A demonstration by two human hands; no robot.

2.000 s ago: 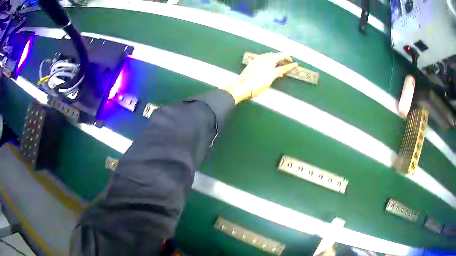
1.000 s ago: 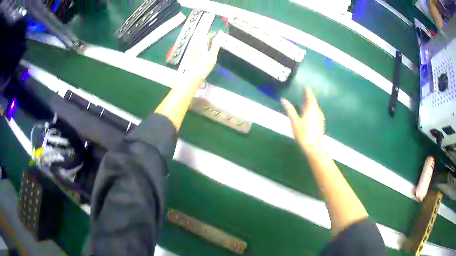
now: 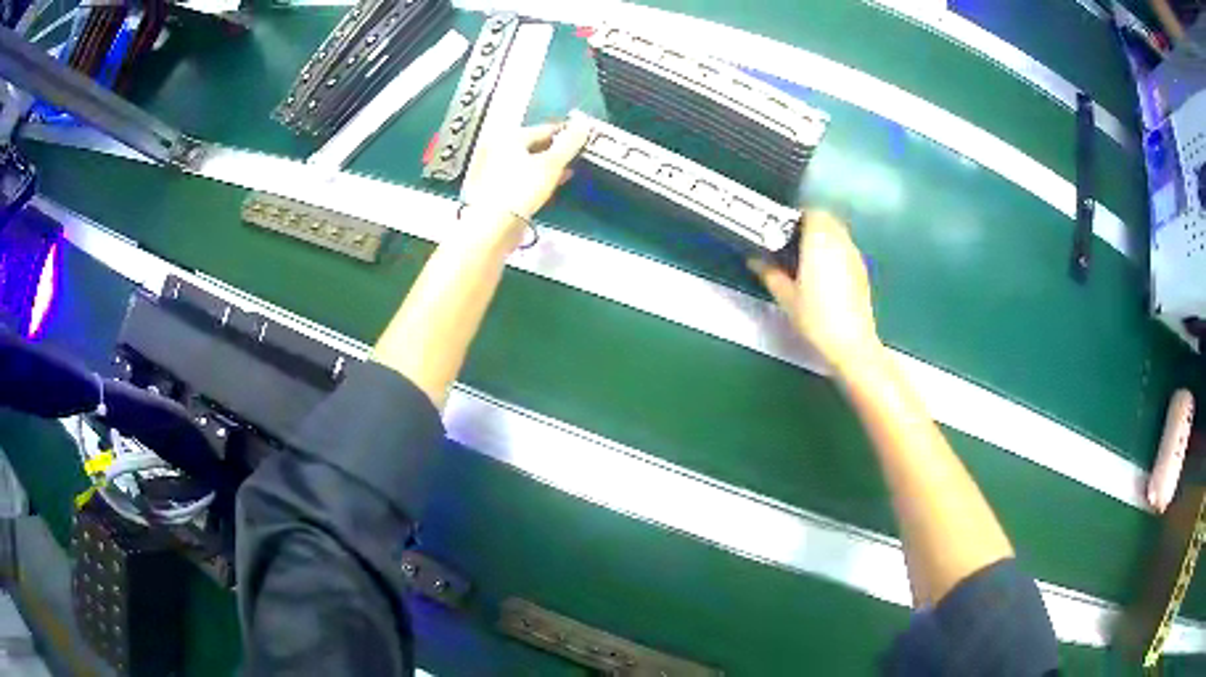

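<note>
A pale bar [image 3: 688, 181] with a dark side lies lengthwise between my two hands, in front of a stack of bars [image 3: 708, 99] with dark ribbed sides. My left hand [image 3: 524, 169] touches its left end with thumb and fingers. My right hand [image 3: 829, 284] grips its right end, thumb below the edge. Left of my left hand lie a studded bar [image 3: 474, 103] and a white strip [image 3: 525, 86] side by side. Whether the bar rests on the worktop or is slightly raised, I cannot tell.
More stacked bars [image 3: 364, 60] and a white strip [image 3: 394, 102] lie at upper left. Single bars lie on the belt [image 3: 635, 430] beyond pale rails [image 3: 635, 284]. A black box [image 3: 232, 357] with wires stands at left. A pink rounded stick [image 3: 1172, 450] and brass-coloured block [image 3: 1177, 582] are at right.
My right hand has moved from open in the air onto the bar's right end. My left hand stays by the left end. The view has shifted, and the belt bars appear in different places.
</note>
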